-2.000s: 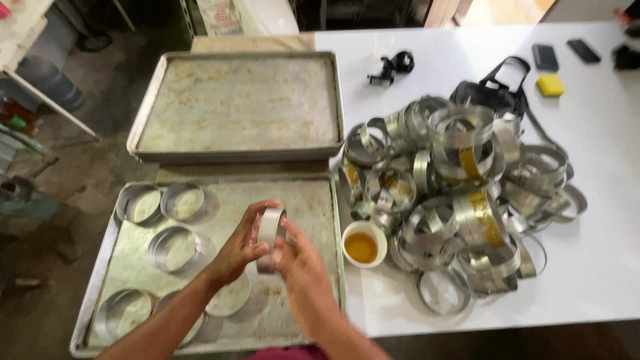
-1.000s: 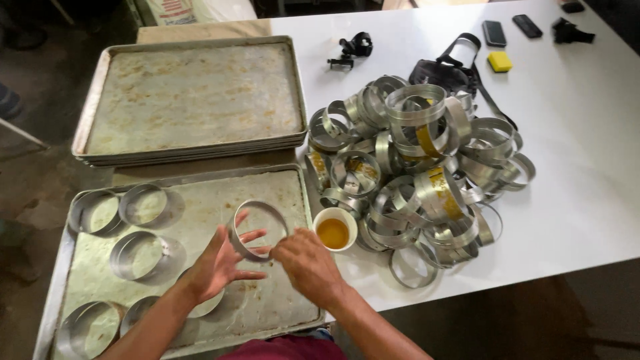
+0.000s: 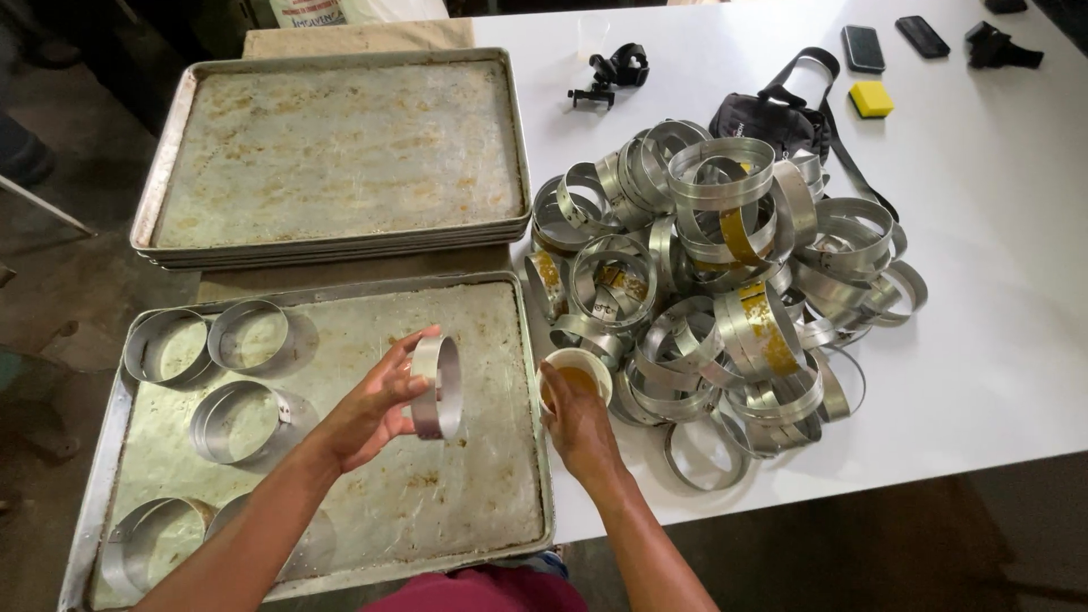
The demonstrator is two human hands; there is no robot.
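My left hand [image 3: 378,408] holds a metal ring [image 3: 438,388] on its side above the lower baking tray [image 3: 476,510]. The fingers of my right hand [image 3: 578,421] reach into a white cup [image 3: 601,374] of amber liquid beside the tray's right rim; the fingertips are hidden inside it. More rings stand on the left part of the tray: one [image 3: 248,336] near the back, another [image 3: 168,347] beside it, a third [image 3: 238,422] in front, and others partly behind my left forearm. A large heap of metal rings [image 3: 761,331], some with yellow-brown patches, lies right of the cup.
A stack of baking trays [image 3: 340,153] sits behind the lower tray. Toward the back of the white table [image 3: 977,340] are a black bag [image 3: 769,119], a yellow sponge [image 3: 870,99], black straps with a mount [image 3: 625,68], and small dark devices [image 3: 863,48].
My right hand has left the ring and moved right to the cup. My left hand still holds the ring, which is now turned more edge-on.
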